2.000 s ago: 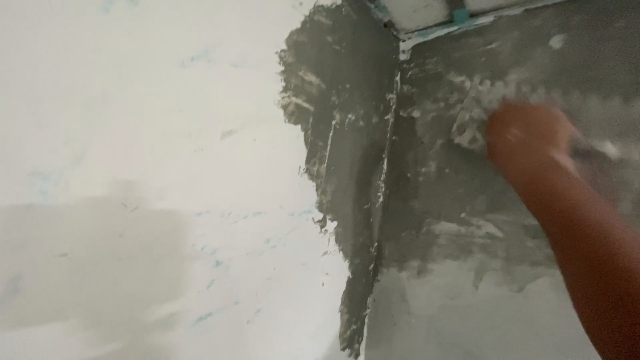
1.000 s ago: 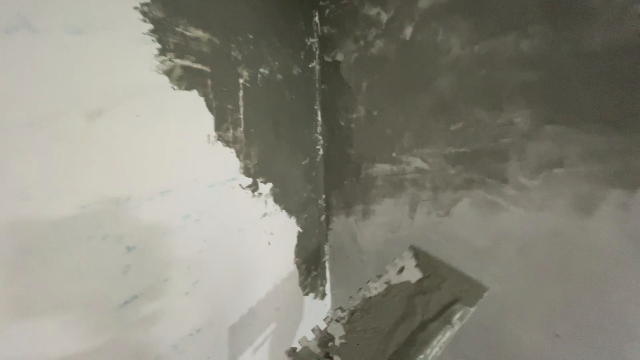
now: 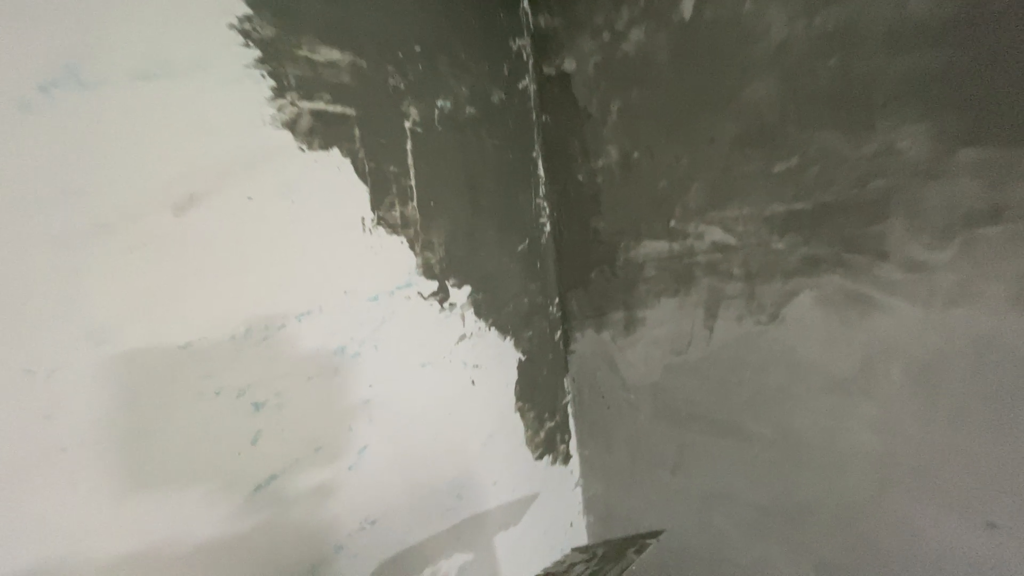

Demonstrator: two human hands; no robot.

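Note:
Neither my left hand nor my right hand shows in the head view now. At the bottom edge, just right of the wall corner, the tip of a flat tool [image 3: 610, 554] smeared with grey plaster pokes into view; what holds it is hidden. Dark grey wet plaster [image 3: 472, 184] covers the upper corner in a ragged-edged patch that narrows downward along the corner line. A broader dark smeared area [image 3: 760, 144] spreads over the upper part of the right wall.
The left wall [image 3: 200, 264] is white with small bluish marks. Below the dark plaster, the right wall [image 3: 784, 448] is smooth, lighter grey. A shadow [image 3: 456, 536] falls on the left wall near the bottom.
The hand that was at the upper right wall two seconds ago has left view. The plaster-covered flat tool has moved down, mostly out of view. The view has shifted.

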